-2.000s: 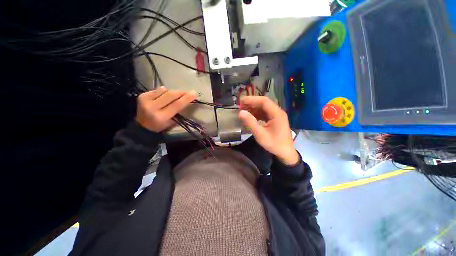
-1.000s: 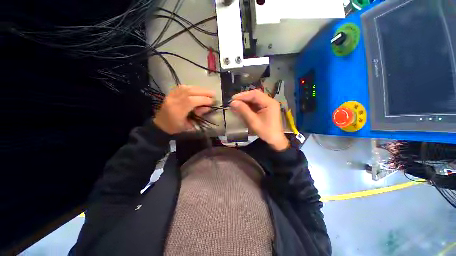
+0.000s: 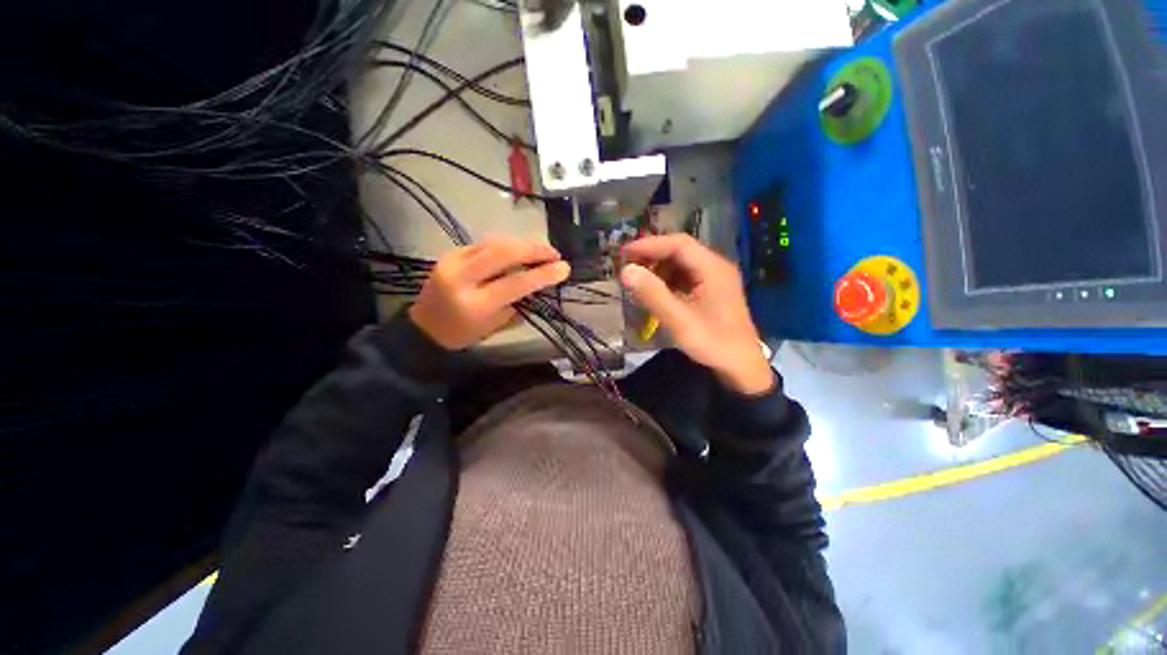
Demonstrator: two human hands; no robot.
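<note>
My left hand (image 3: 489, 292) holds several thin black cables (image 3: 563, 335), whose ends fan out below it toward my body. Its fingertips point right, just left of the work head (image 3: 591, 237) under the white bracket arm (image 3: 561, 115). My right hand (image 3: 698, 307) is at the right side of the work head, thumb and forefinger near each other. Whether a cable end is between those fingertips is too small to tell. A bit of yellow handle (image 3: 650, 328) shows beside the right thumb. The fingertips of the two hands are apart.
A blue control box (image 3: 819, 192) stands right, with a touchscreen (image 3: 1043, 154), red emergency stop button (image 3: 861, 297) and black selector switch (image 3: 838, 99). A large black cable mass (image 3: 166, 282) fills the left. A red tag (image 3: 520, 169) lies by the arm. More cables (image 3: 1024, 384) hang at the right.
Since one second ago, my hands have moved apart and the cable ends spread lower right from my left hand. The yellow handle right of my right hand is now mostly covered. The view has shifted slightly.
</note>
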